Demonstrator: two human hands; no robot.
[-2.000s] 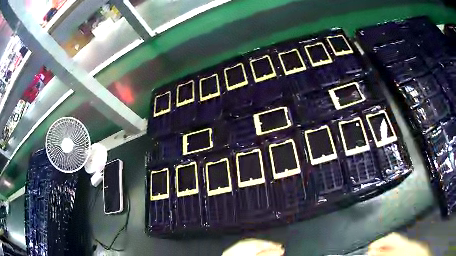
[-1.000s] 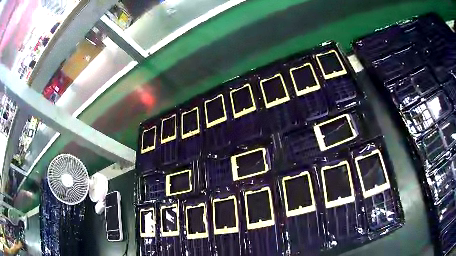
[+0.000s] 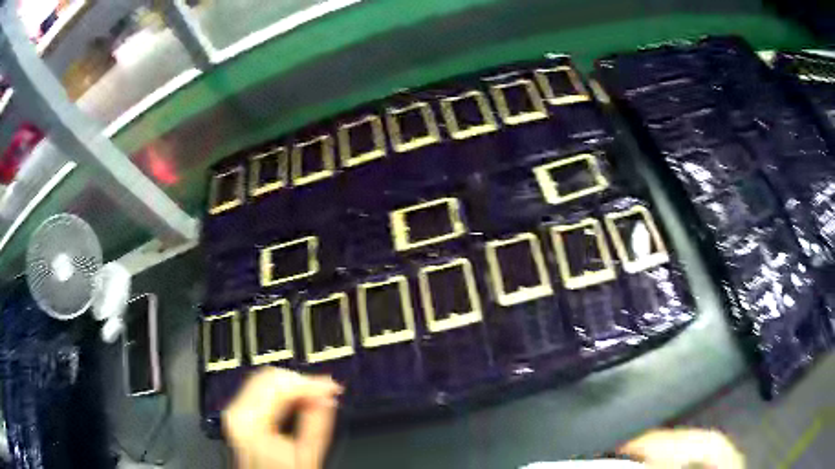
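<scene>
The wide glossy black-purple vacuum-formed tray [image 3: 458, 366] lies in front of me. Small framed parts [image 3: 385, 310] with pale yellow borders stand in two long rows, with three more lying sideways between the rows. My left hand [image 3: 279, 417] is over the tray's front left, below the front row. Its fingers are curled with a dark gap between thumb and fingers; the image is blurred and I cannot tell whether it holds anything. My right hand [image 3: 687, 449] is at the bottom edge on the right, cut off by the frame, away from the tray; its fingers are hidden.
A tray stack [image 3: 714, 183] stands to the right and another [image 3: 46, 385] at the far left. A white fan [image 3: 64, 266] and a phone or power bank [image 3: 142, 346] with a cable are on the left. A grey metal frame [image 3: 101, 156] rises behind them.
My left hand has come up over the tray's front left, and my right hand shows again at the bottom edge. The view has shifted. The framed parts keep their layout.
</scene>
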